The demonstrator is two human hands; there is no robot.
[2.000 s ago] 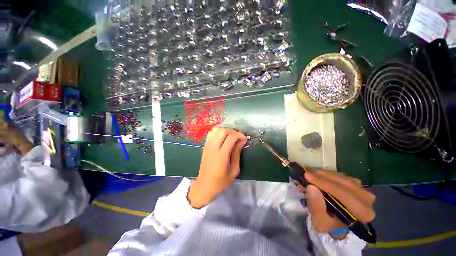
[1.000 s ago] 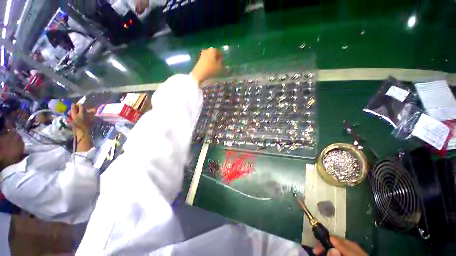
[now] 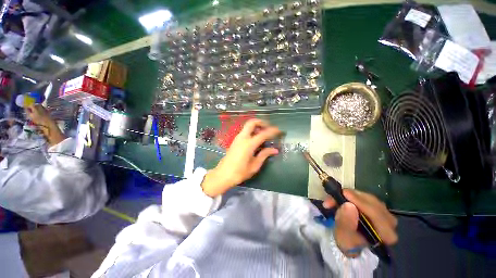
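Note:
My right hand (image 3: 363, 220) holds the black, yellow-striped soldering iron (image 3: 348, 202). Its metal tip points up and left over the left edge of the beige card. My left hand (image 3: 242, 157) is over the green mat, just right of and below the pile of red wires (image 3: 233, 128). Its thumb and index finger are apart, and I see nothing held between them. Small blurred bits (image 3: 291, 147) lie between its fingertips and the iron tip. The clear blister tray (image 3: 245, 59), with rows of shiny metal parts, lies behind both hands.
A round tin of metal shavings (image 3: 352, 108) stands on the beige card (image 3: 321, 184). A black fan (image 3: 416, 133) is at right, labelled bags (image 3: 416, 19) top right. Solder spool (image 3: 117, 124), blue stick (image 3: 156, 139) and red box (image 3: 84, 88) are left. Another person's sleeve (image 3: 54, 184) is far left.
My left hand reached over the tray's far side a second ago and is back beside the red wires. The iron stays in my right hand. The view has shifted.

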